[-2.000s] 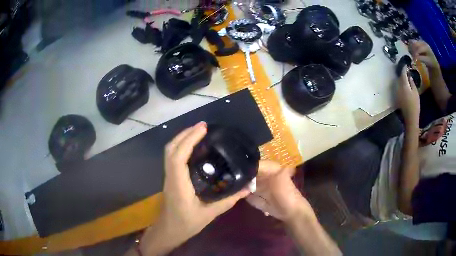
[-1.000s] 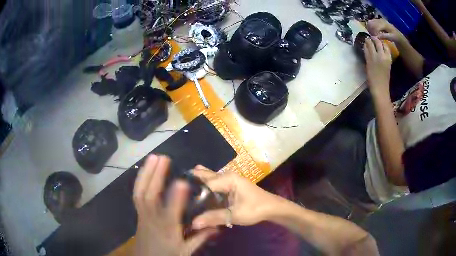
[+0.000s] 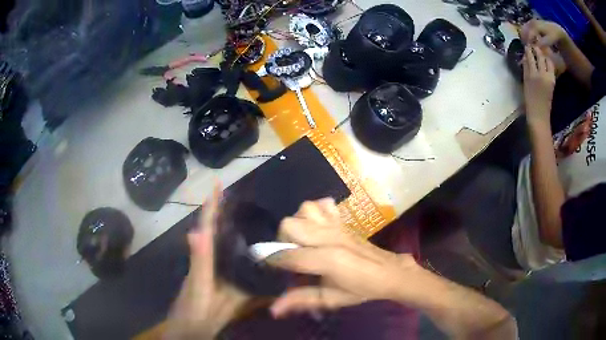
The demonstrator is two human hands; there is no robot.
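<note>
A rounded black housing [image 3: 246, 229] is held over the black work mat [image 3: 296, 176], blurred and partly hidden by my hands. My left hand [image 3: 202, 285] is blurred and grips the housing from its left side. My right hand [image 3: 332, 262] is over the housing's right side, with a small white wiping cloth [image 3: 272, 249] under its fingers against the housing. The contact of the fingertips is blurred.
Black housings stand beyond the mat on the left [image 3: 154, 171] and at the back right [image 3: 387, 116]. Matte black pieces [image 3: 193, 89], ring-shaped parts [image 3: 289, 63] and tangled wires lie behind. Another person's hands [image 3: 541, 60] work at right.
The housing has turned between my hands. My right hand has gone from holding its right side to lying across it, and the white cloth shows there. The whole view has shifted.
</note>
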